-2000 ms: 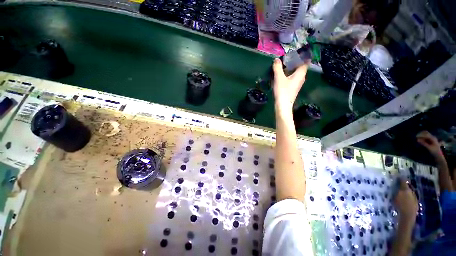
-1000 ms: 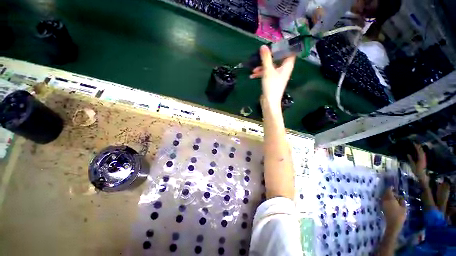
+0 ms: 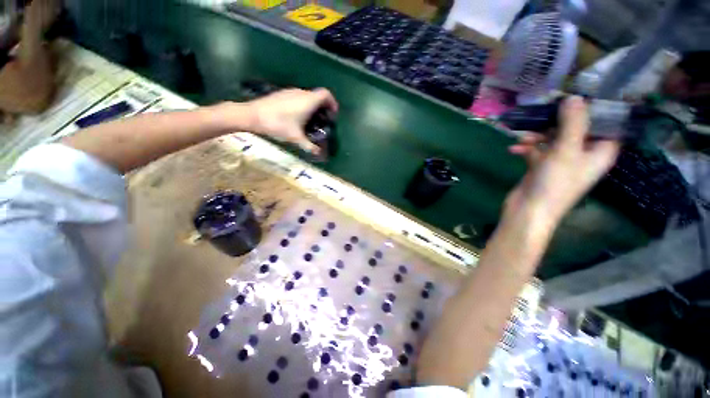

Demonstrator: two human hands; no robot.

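Note:
My left hand (image 3: 292, 116) is stretched over the green belt, with thumb and fingers around a black cylindrical unit (image 3: 319, 132). My right hand (image 3: 567, 159) holds the pen-like hand tool (image 3: 595, 118), grey barrel and dark front, above the belt's far side; its narrow tip points left. Another black unit (image 3: 433, 180) stands on the belt between my hands. One glossy black unit (image 3: 227, 222) stands on the brown board. Beside it lies a clear plastic sheet (image 3: 311, 272) with dark dots in rows.
The green belt (image 3: 374, 148) runs beyond the board's pale rim (image 3: 342, 191). Black parts trays (image 3: 405, 54) and a fan (image 3: 541, 50) stand behind it. A second dotted sheet (image 3: 553, 365) lies at lower right, below a pale frame bar (image 3: 646, 268). Another person's arm (image 3: 31, 70) is at upper left.
My left arm has come into view, its hand now at a unit on the belt. My right hand has moved right with the tool, away from the unit. The camera view has turned.

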